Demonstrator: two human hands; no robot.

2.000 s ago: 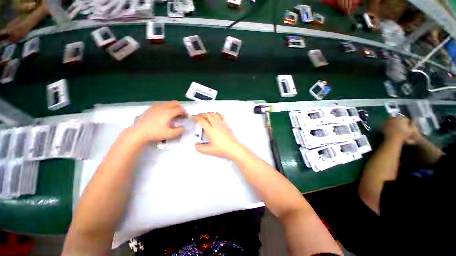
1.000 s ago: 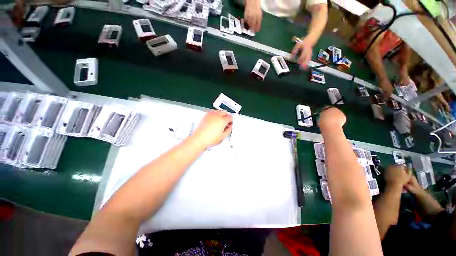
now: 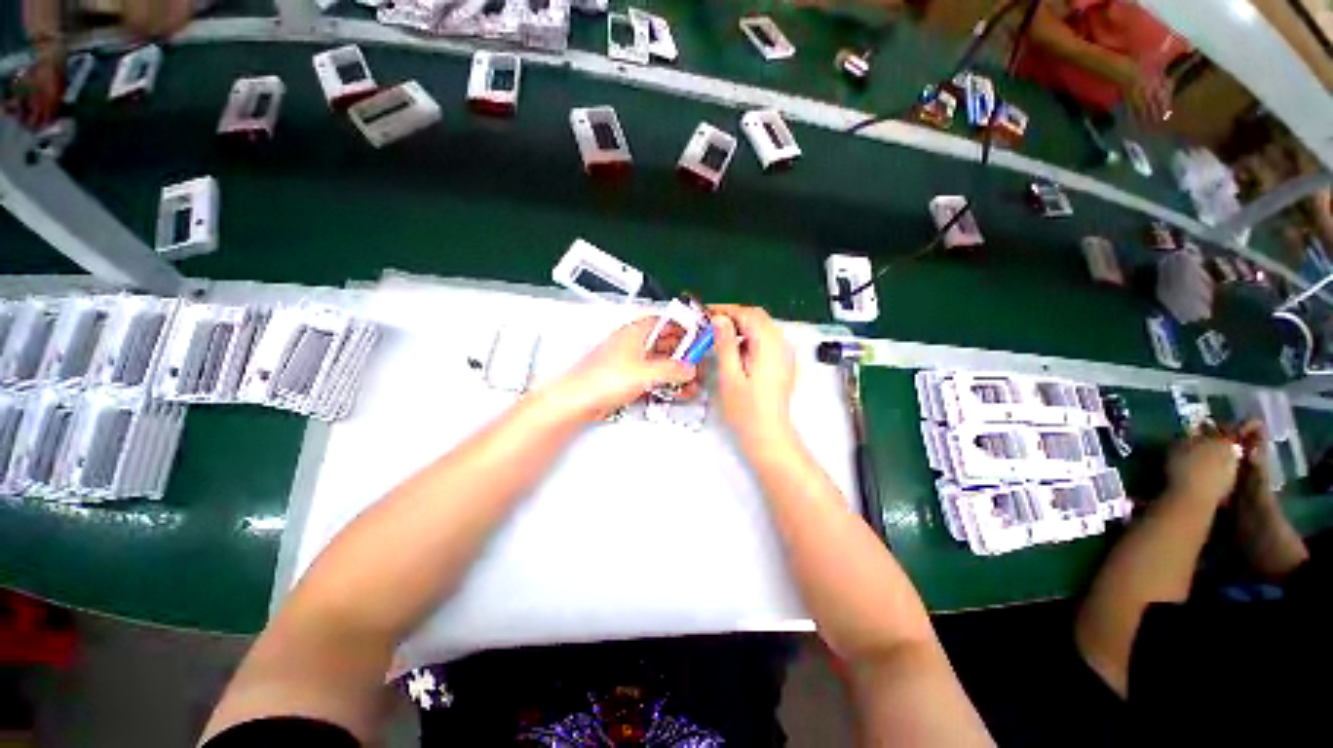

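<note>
My left hand (image 3: 632, 365) holds a white front housing (image 3: 676, 330) over the back part of the white work mat (image 3: 585, 512). My right hand (image 3: 753, 373) is at the housing's right side, its fingers on a small blue piece (image 3: 700, 345), which looks like a circuit board. Whether the blue piece is inside the housing cannot be told. Another white piece (image 3: 677, 414) lies on the mat just below the hands, partly hidden. A thin clear rectangle (image 3: 512, 358) and tiny dark specks lie on the mat left of my hands.
Stacked housings stand left (image 3: 132, 351) and right (image 3: 1023, 446) of the mat. A long black tool (image 3: 866, 468) lies at the mat's right edge. Housings sit on the green belt (image 3: 483, 190) beyond, one (image 3: 597, 272) near the mat. A black cable hangs over the belt. A neighbour's hands (image 3: 1221, 460) are at right.
My right hand has come back from its reach over the right-hand stack and belt to the mat. A housing and blue piece now show between both hands. The view has shifted.
</note>
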